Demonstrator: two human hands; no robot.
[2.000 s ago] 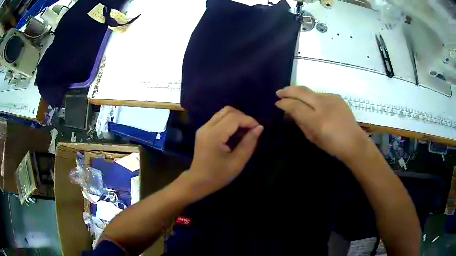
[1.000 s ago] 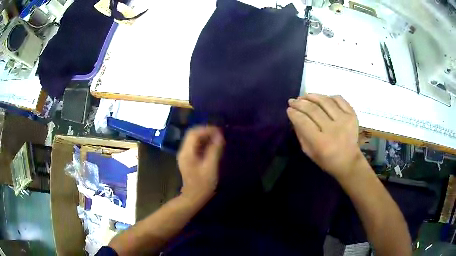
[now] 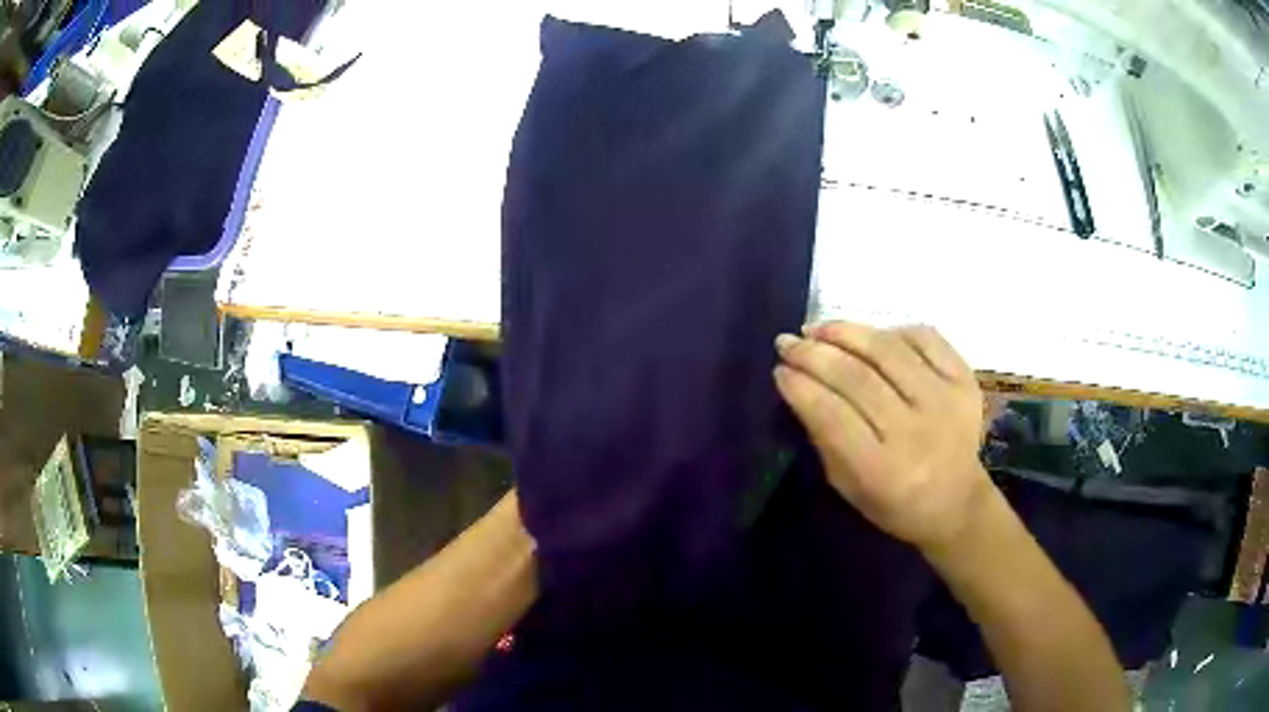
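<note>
A long dark purple-black fabric panel (image 3: 654, 251) lies over the white sewing table (image 3: 376, 181) and hangs over the near edge onto the lap. Its right edge runs up to the needle area (image 3: 824, 49) at the top. My right hand (image 3: 884, 417) is at the panel's right edge near the table edge, fingers together, fingertips touching the cloth; whether it pinches the cloth cannot be told. My left hand is hidden under the panel; only the left forearm (image 3: 432, 605) shows, at lower left.
Black snips (image 3: 1069, 174) and a thin rod (image 3: 1150, 167) lie right of the needle. A bundle of dark pieces (image 3: 167, 153) with a cream ticket (image 3: 241, 50) lies over a purple bin (image 3: 248, 181). An open cardboard box (image 3: 174, 556) with plastic bags stands lower left.
My left hand has gone from above the cloth to beneath it. The panel's far end has come a little nearer, and more cloth shows spread below the table edge. My right hand has moved slightly nearer.
</note>
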